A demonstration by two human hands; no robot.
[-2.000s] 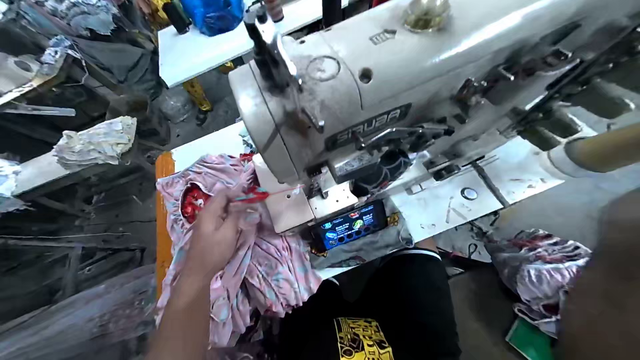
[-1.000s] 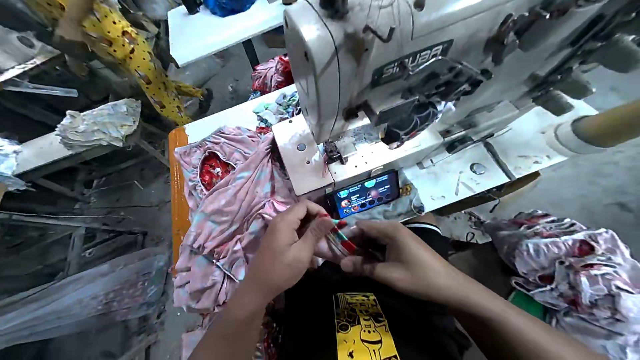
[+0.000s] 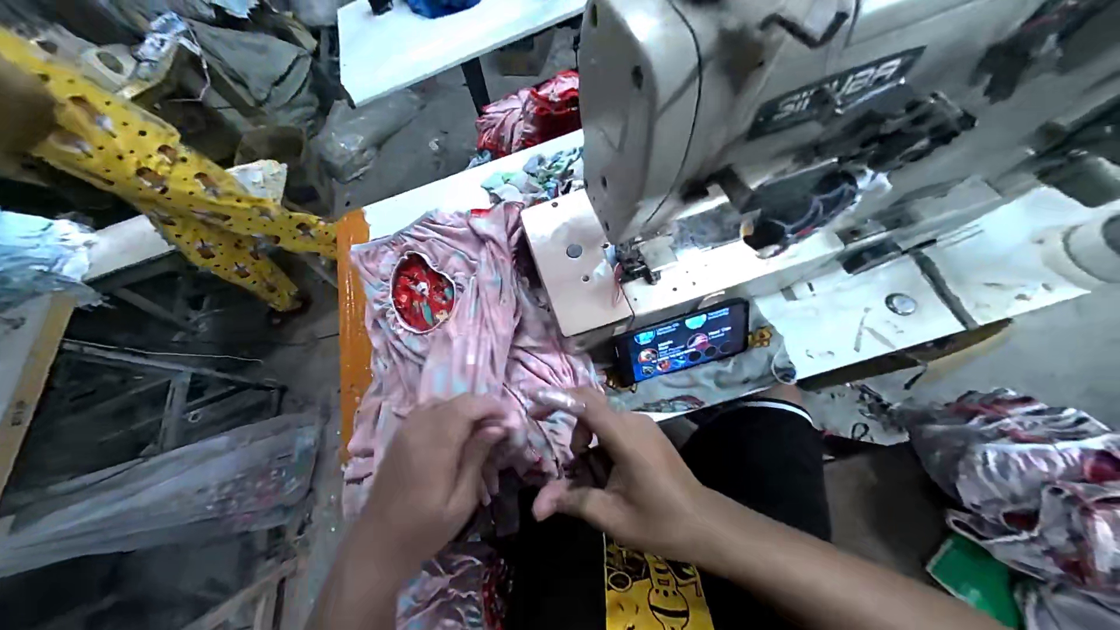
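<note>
A pink patterned garment [image 3: 472, 332] with gathered edges lies on the table left of the sewing machine [image 3: 647, 114]; red printed fabric shows through its round opening. My left hand [image 3: 451, 455] grips the garment's lower part, fingers curled on the cloth. Close by on the right, my right hand [image 3: 612, 455] has its thumb and fingers apart at the garment's edge; whether it pinches any cloth is unclear. The needle and presser foot [image 3: 637, 262] are up and to the right of both hands, with no garment under them.
A phone [image 3: 682, 341] with a lit screen leans at the machine bed. Fabric scraps [image 3: 538, 179] lie behind the garment. A pile of garments [image 3: 1032, 507] is at lower right, beside a green object [image 3: 976, 573]. A person in yellow patterned trousers [image 3: 175, 175] is at upper left.
Both hands have moved left onto the pink garment. The small red, green and white piece held between them one second ago no longer shows. The person in yellow trousers shows at a different place.
</note>
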